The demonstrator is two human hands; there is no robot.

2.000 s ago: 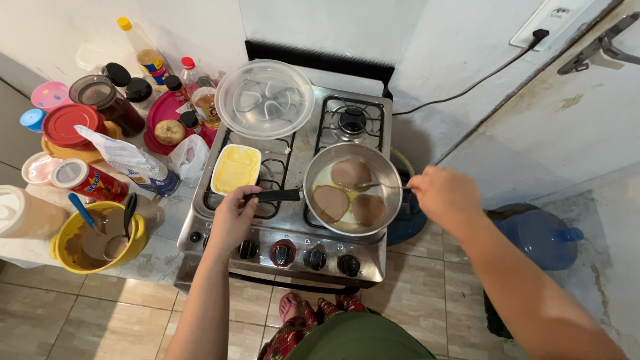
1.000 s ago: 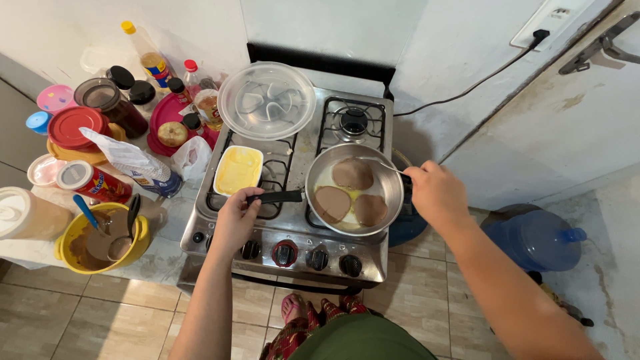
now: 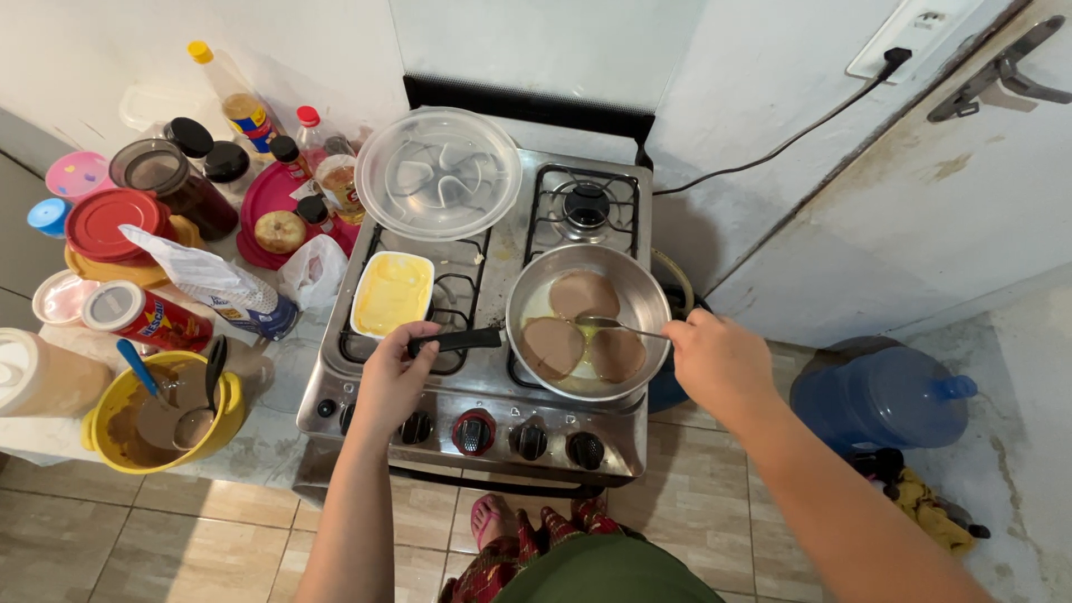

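Note:
My left hand (image 3: 397,368) holds the black handle of a metal frying pan (image 3: 521,280), which rests on the front right burner. Three brown batter rounds, one of them a pancake (image 3: 553,345) at the lower left, lie in the pan with yellowish liquid between them. My right hand (image 3: 718,360) grips a metal utensil (image 3: 624,326), probably a spoon; its tip is at the middle of the pan among the rounds. A tub of margarine (image 3: 392,293) stands on the left burners beside my left hand. Brown batter, a ladle and a blue-handled utensil are in a yellow bowl (image 3: 230,410).
A clear plastic lid (image 3: 438,173) covers the rear left burner. Bottles, jars, a red can (image 3: 159,318) and a flour-like bag (image 3: 239,297) crowd the left counter. Control knobs (image 3: 473,433) line the stove front. A blue water jug (image 3: 879,398) lies on the floor at right.
My right hand has moved the utensil from the pan's upper right rim to among the rounds at its middle. My left hand stays on the handle.

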